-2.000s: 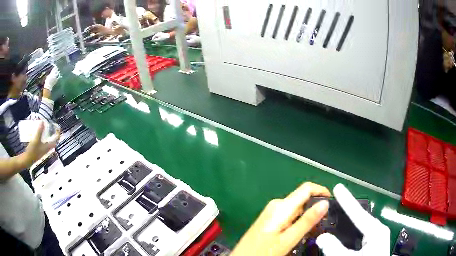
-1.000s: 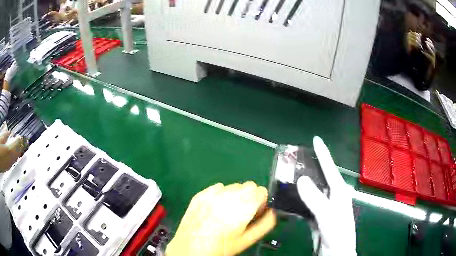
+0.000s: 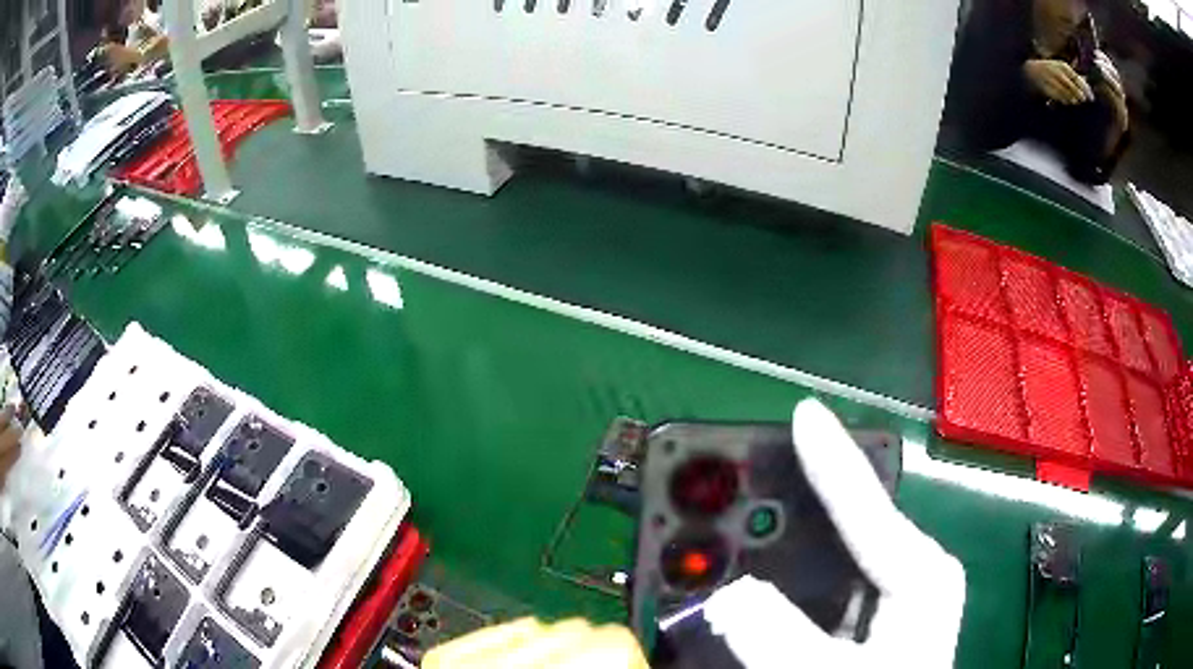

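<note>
A black phone housing (image 3: 772, 477) is held up close in front of me, its camera end to the left with two large round holes, the lower one glowing red, and a smaller ring. My right hand (image 3: 850, 562), in a white glove, grips it by its right part with fingers on the face. My left hand (image 3: 536, 647) is bare and cut off by the bottom edge; its fingertips are out of the picture, so I cannot tell if it holds anything. Another open housing (image 3: 595, 510) lies on the green surface just left of the held one.
A white tray (image 3: 98, 503) with black housings is at left, over a red tray (image 3: 380, 601). A red divided tray (image 3: 1060, 353) lies at right. More housings (image 3: 1053, 588) lie at lower right. A large off-white machine (image 3: 654, 92) stands behind. A person (image 3: 1060, 85) sits at upper right.
The held housing has come closer and now shows its camera holes. My left hand has moved down, away from it. The view has shifted slightly, and the open housing beside it is now more visible.
</note>
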